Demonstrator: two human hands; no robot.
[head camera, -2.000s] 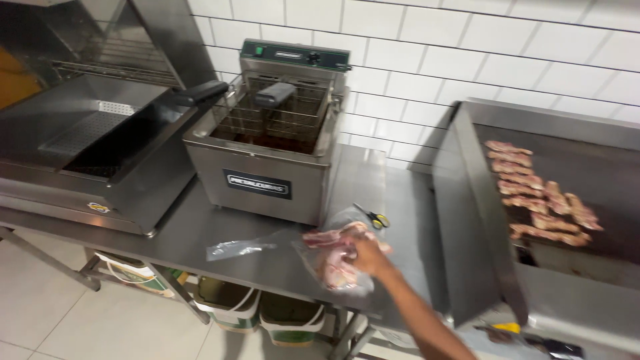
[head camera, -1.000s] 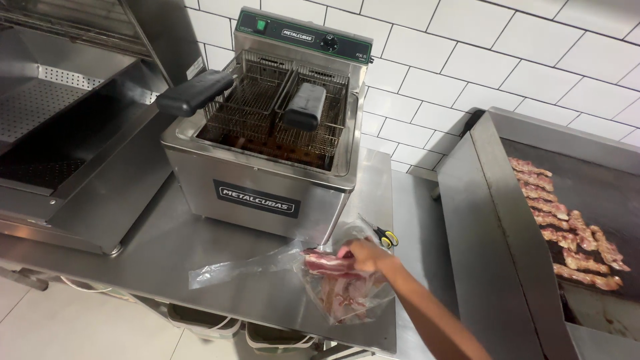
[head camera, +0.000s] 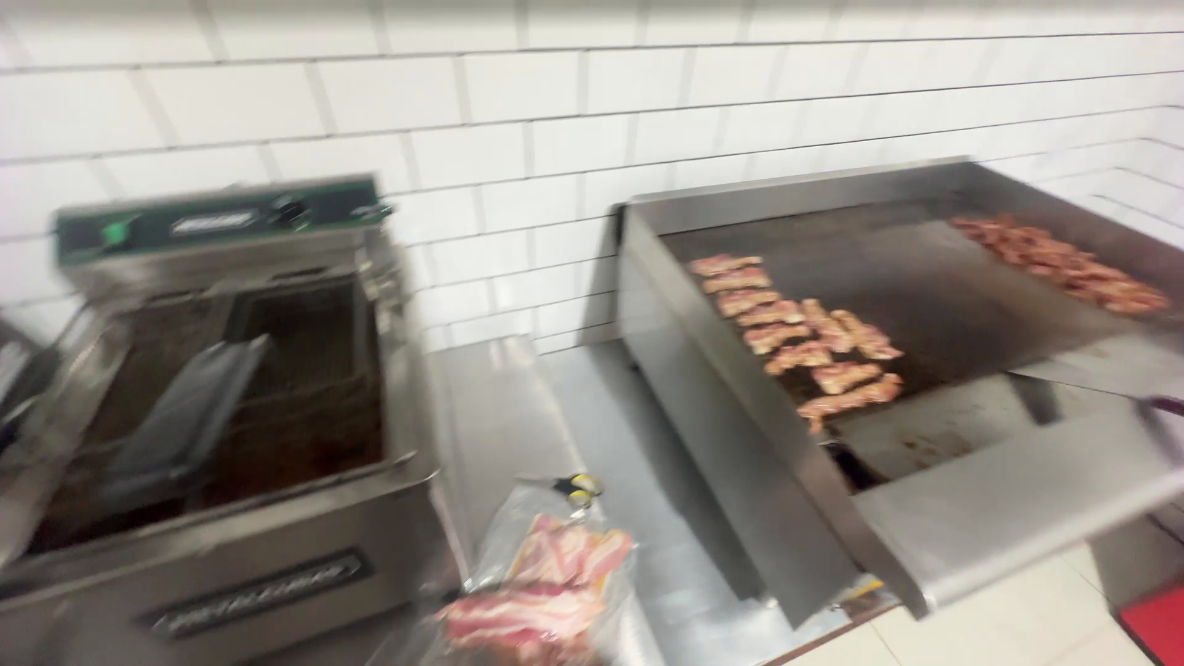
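Neither of my hands shows in the head view now. Raw bacon slices (head camera: 532, 615) lie in and on a clear plastic bag (head camera: 513, 523) on the steel worktop, cut off by the bottom edge. Scissors with black and yellow handles (head camera: 580, 488) rest just behind the bag. On the flat griddle (head camera: 860, 268), several bacon strips (head camera: 777, 324) lie near its left side. A heap of browner bacon (head camera: 1059, 264) sits along the right side of the plate. The picture is blurred.
A steel Metalcubas deep fryer (head camera: 268, 518) stands left of the bag, with a grey basket handle (head camera: 190, 407) over its well. The griddle's raised steel side wall (head camera: 731, 416) borders the worktop. Behind runs a white tiled wall (head camera: 481, 157). Something red (head camera: 1156, 620) is at the lower right.
The view has swung right and shows more of the griddle. The hand that was at the bacon bag in both earlier frames is out of view.
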